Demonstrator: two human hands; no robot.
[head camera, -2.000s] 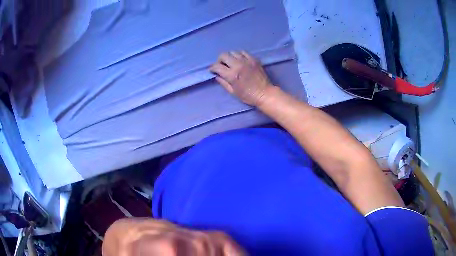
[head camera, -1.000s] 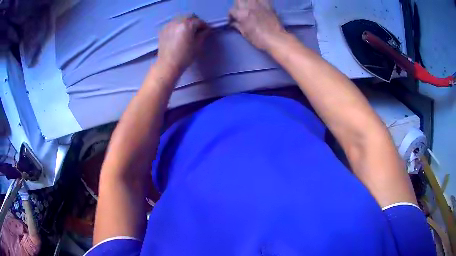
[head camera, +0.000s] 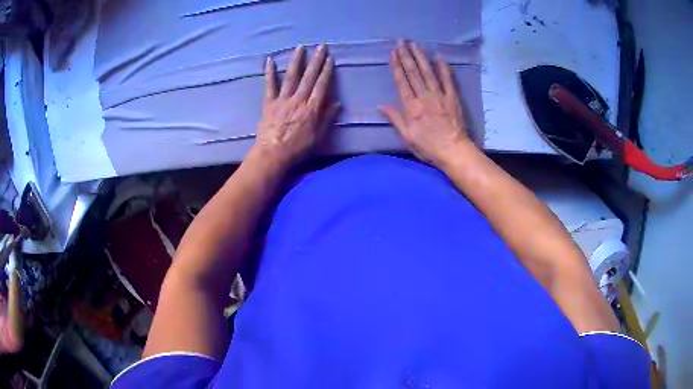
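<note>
A mauve-grey garment piece (head camera: 175, 83) lies spread over the white ironing table (head camera: 72, 144), with long narrow raised fold lines running across it. My left hand (head camera: 292, 110) lies flat on the cloth, left of centre, fingers spread and pointing away from me. My right hand (head camera: 429, 110) lies flat on the cloth near its right part, fingers also apart. Neither hand grips anything. The iron (head camera: 566, 114) with a dark plate and dark red handle is parked on the table to the right of the cloth, untouched.
An orange-red cord sleeve (head camera: 646, 162) runs from the iron's handle to the right. A white roll (head camera: 609, 262) is below the table at right. A dark red item (head camera: 140, 247) is below at left. A second iron (head camera: 32, 213) and part of another person's arm (head camera: 13, 304) are at far left.
My left hand has come from near my body onto the cloth. Both hands, bent on the cloth a second ago, now lie flat and spread, and the cloth's lower folds look straighter.
</note>
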